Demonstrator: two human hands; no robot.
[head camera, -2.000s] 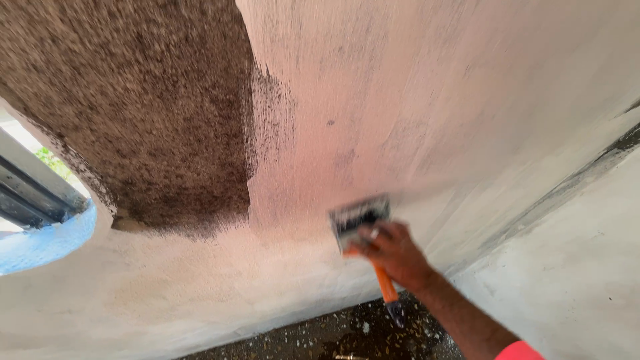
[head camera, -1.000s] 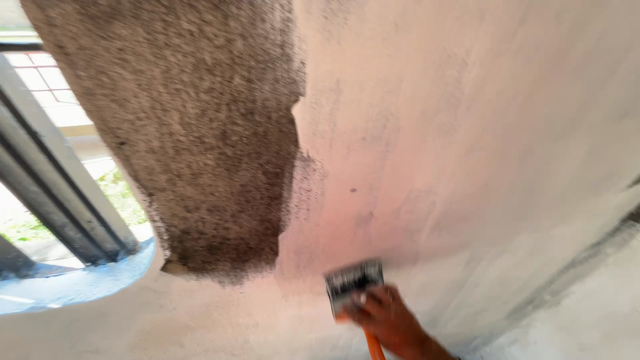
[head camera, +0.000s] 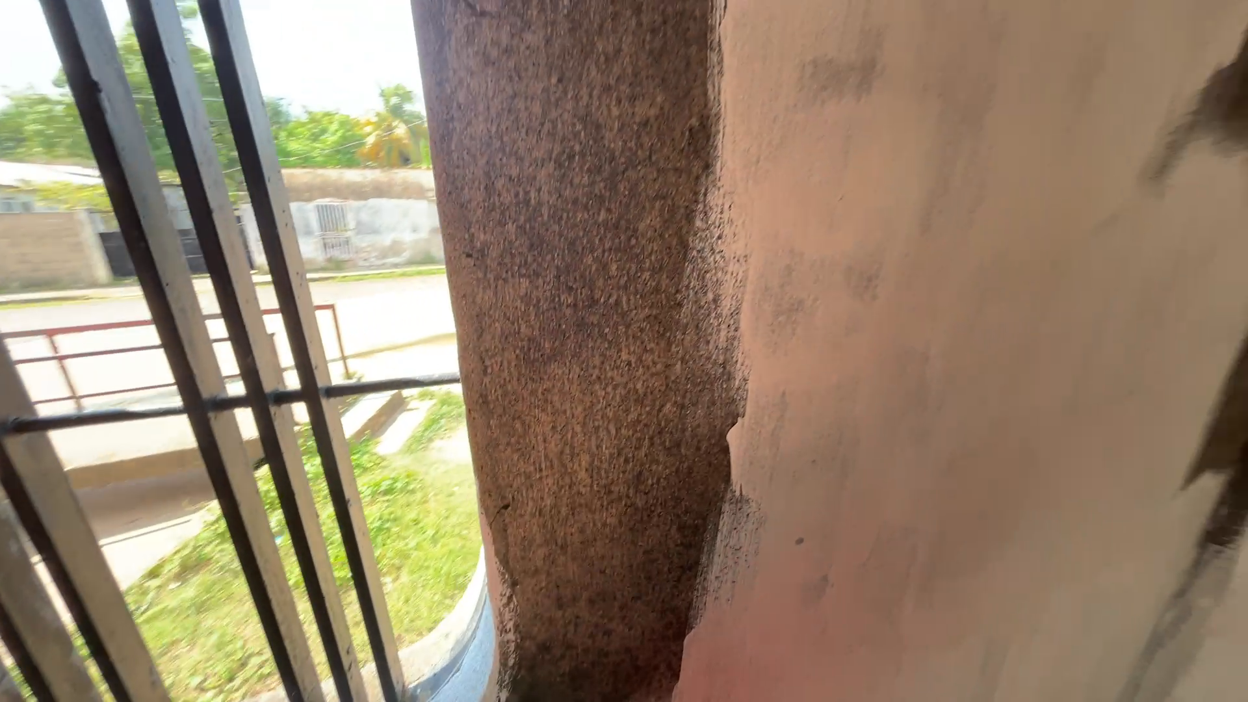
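Neither of my hands is in the head view now, and no brush shows. A wall fills the middle and right. Its light pinkish-beige painted part (head camera: 955, 322) has faint streaks and dark smudges. Left of that runs a tall strip of rough, speckled dark brown wall surface (head camera: 585, 322), with an uneven, brushed edge where the two meet. A small dark spot marks the painted part low down, beside that edge. Dark brown patches (head camera: 1224, 439) show at the far right.
Slanted metal window bars (head camera: 234, 292) with a thin crossbar (head camera: 409, 384) stand at the left. A light blue sill edge (head camera: 473, 648) curves below them. Outside are grass (head camera: 409, 526), a red railing (head camera: 107, 356), a road and a pale wall.
The view has swung up and left to the window. My right hand, earlier holding a wide brush with an orange handle against the painted wall, is out of view.
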